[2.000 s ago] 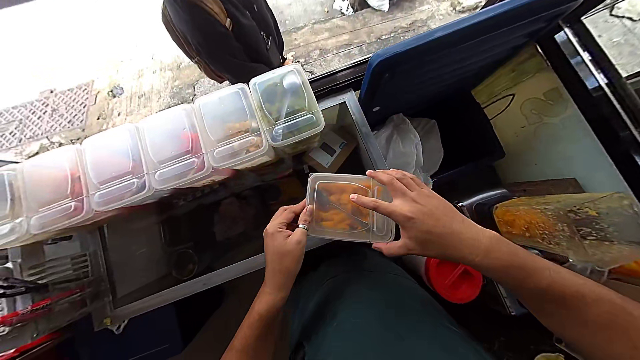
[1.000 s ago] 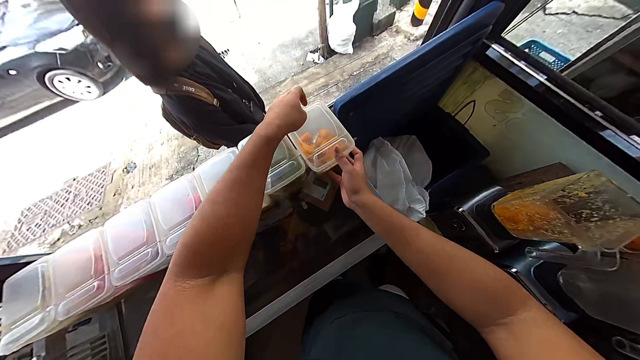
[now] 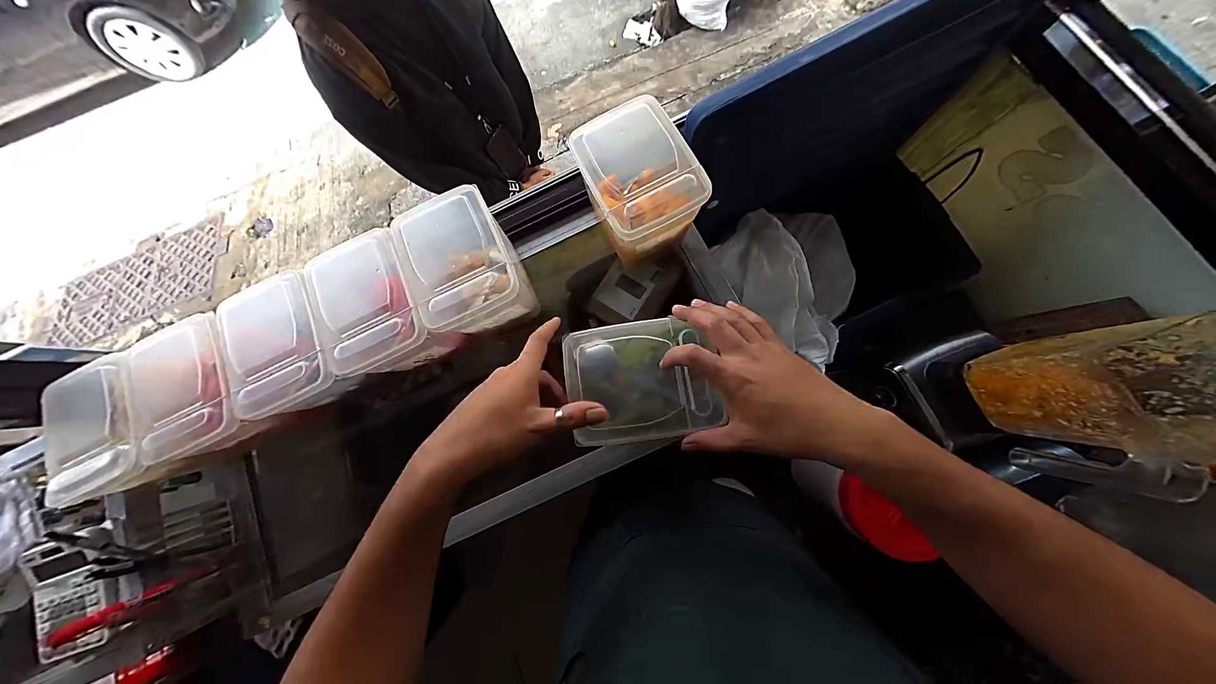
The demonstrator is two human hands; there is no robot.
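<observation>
A clear lidded plastic container with dark greenish contents (image 3: pixel 632 385) lies between my hands above the glass counter. My right hand (image 3: pixel 746 385) grips its right end, fingers over the lid. My left hand (image 3: pixel 513 404) is at its left end, thumb on the lid's lower left corner and index finger extended. Beyond them, a container with orange pieces (image 3: pixel 641 180) stands at the counter's far edge. To the left runs a row of similar lidded containers, the nearest one (image 3: pixel 465 256) with pale brown pieces inside.
A person in dark clothing (image 3: pixel 427 95) stands outside the counter. A small device (image 3: pixel 630 288) sits beneath the orange container. To the right are a white plastic bag (image 3: pixel 784 271), a blue bin (image 3: pixel 817 85), a red lid (image 3: pixel 883 518) and a tilted clear jug (image 3: pixel 1092 380). A calculator (image 3: pixel 68 608) lies lower left.
The container with orange pieces, earlier in my hands, now stands released at the far edge. The greenish one, earlier at the row's right end, is now between my hands.
</observation>
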